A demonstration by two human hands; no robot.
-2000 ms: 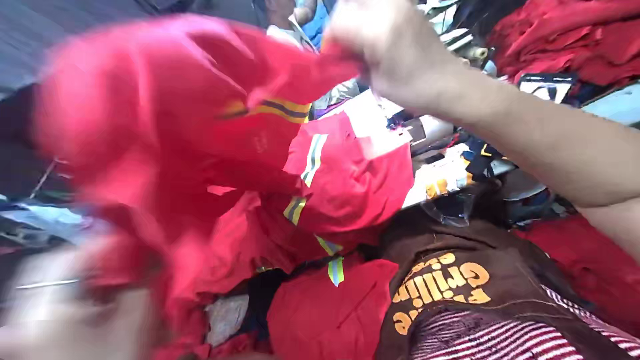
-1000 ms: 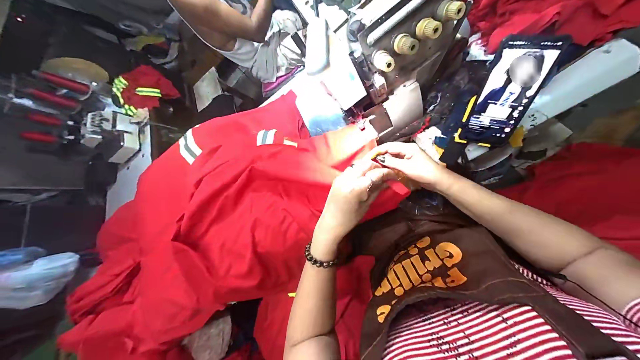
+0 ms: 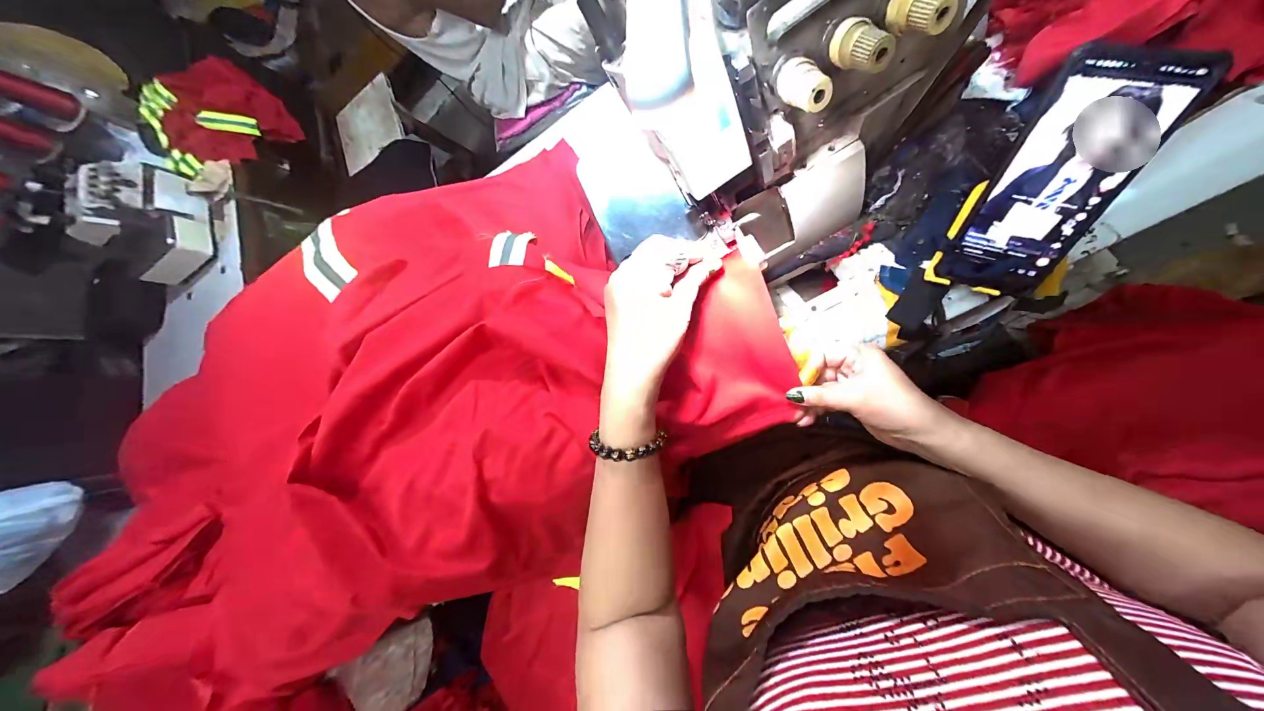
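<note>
A large red fabric garment (image 3: 444, 395) with grey-and-white reflective tape spreads over the sewing table and hangs down at the left. Its right part lies at the needle area of an overlock sewing machine (image 3: 820, 128), under a bright light. My left hand (image 3: 657, 286), with a beaded bracelet at the wrist, grips the cloth just in front of the presser foot (image 3: 724, 232). Lower right, my right hand (image 3: 859, 390) pinches the cloth's right edge between thumb and fingers. The fingertips beneath the cloth are hidden.
A phone (image 3: 1076, 168) with a lit screen stands right of the machine. More red cloth (image 3: 1136, 395) lies at the right. Another machine (image 3: 138, 217) and a red piece with yellow-green tape (image 3: 217, 118) are at the left. Part of another person (image 3: 494, 49) shows at the top.
The garment, held up and moving two seconds ago, now lies spread at the machine. Since one second ago, my right hand has moved from beside my left hand down along the cloth's edge.
</note>
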